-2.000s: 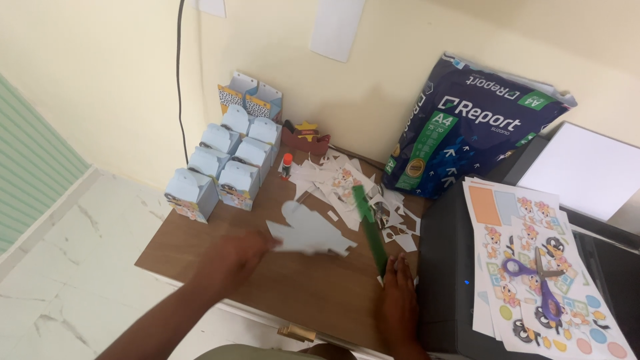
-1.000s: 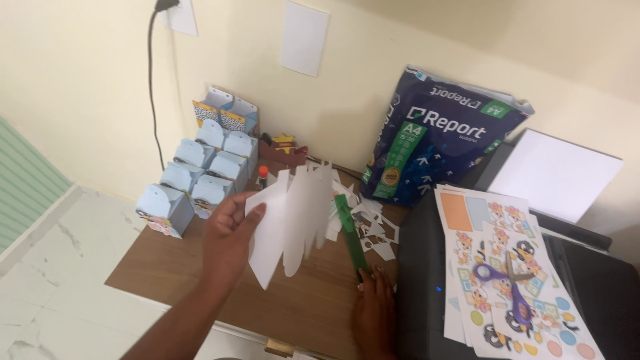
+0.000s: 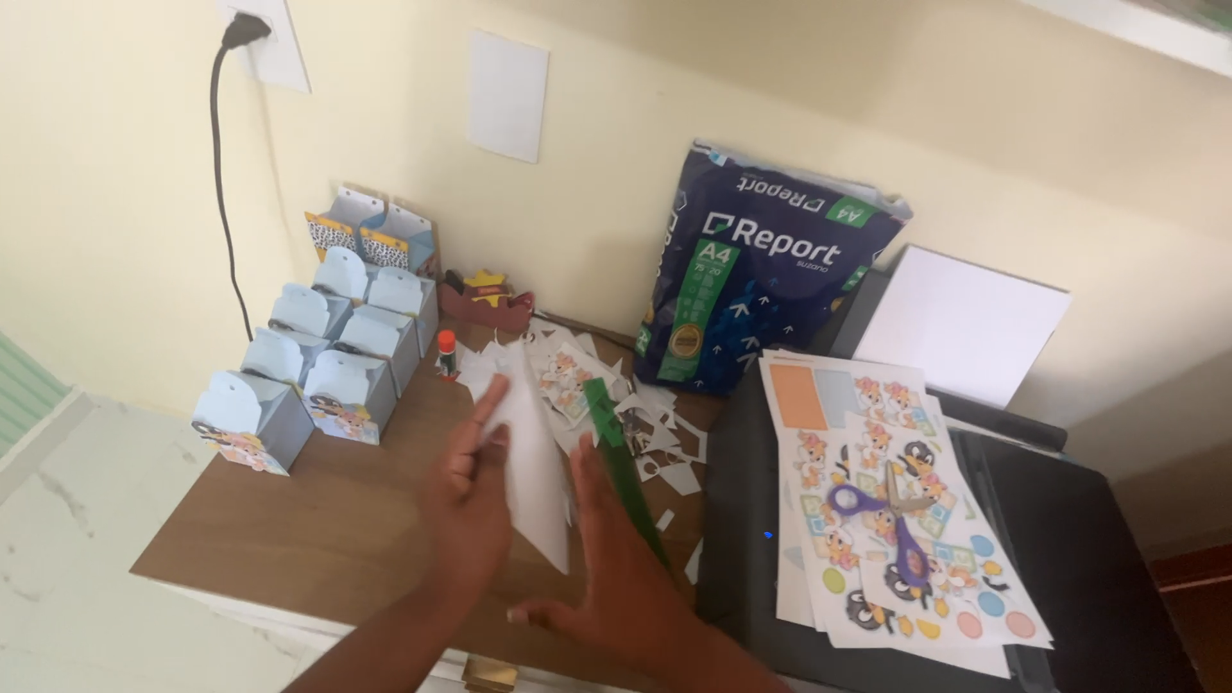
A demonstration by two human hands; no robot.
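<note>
My left hand (image 3: 472,496) holds a white paper cut-out (image 3: 529,462) between its thumb and fingers, over the wooden top. On the paper's right side is my right hand (image 3: 611,553), fingers extended; whether it touches the paper is unclear. Just beyond the right hand lies a green ruler (image 3: 621,457), partly over paper scraps (image 3: 679,467). A glue stick with an orange cap (image 3: 447,354) stands behind the left hand. Light blue paper boxes (image 3: 346,390) stand in rows at the left.
Purple-handled scissors (image 3: 895,515) rest on printed sheets (image 3: 808,577) atop a black printer (image 3: 736,577). A blue paper pack (image 3: 760,279) leans on the wall. Dark red cut-outs (image 3: 486,303) lie near the boxes. A black cable (image 3: 221,212) hangs at the left.
My left hand has lifted the paper cut-out from the wooden top and turned it edge-up. My right hand has moved from the ruler's near end to beside the paper.
</note>
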